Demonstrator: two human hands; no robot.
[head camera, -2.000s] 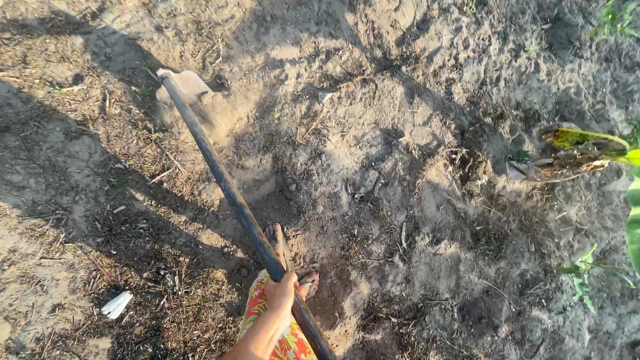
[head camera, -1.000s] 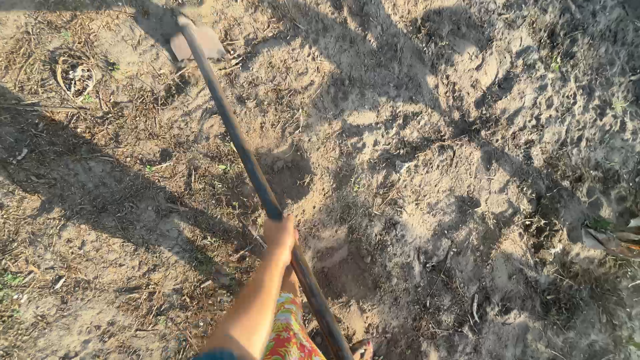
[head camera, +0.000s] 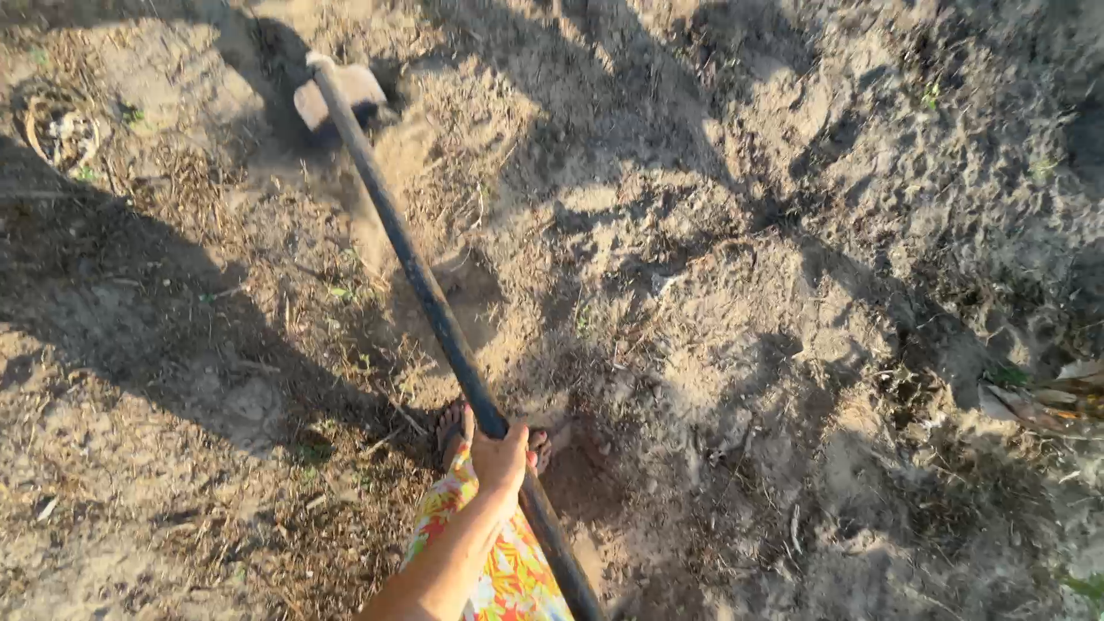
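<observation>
My left hand (head camera: 502, 459) is closed around the long dark handle (head camera: 431, 310) of a hoe, about at the lower middle of the view. From there the handle slants up to the left, where the hoe's broad, slightly blurred blade (head camera: 355, 88) is at the soil, with a dark shadow beneath it. Light dust hangs beside the upper handle. The handle's near end runs out of the bottom edge. My right hand is not in view.
Dry, uneven soil (head camera: 742, 397) with plant litter surrounds my sandalled feet (head camera: 452, 429), just ahead of patterned cloth (head camera: 517, 569). A ring of dry plant matter (head camera: 62, 134) lies upper left. Dried leaves (head camera: 1048, 398) are at the right edge. Long shadows cross the ground.
The hoe blade has moved right over the ground, away from the dry ring, since a second ago. Both feet now show near my left hand, which has kept its hold on the handle.
</observation>
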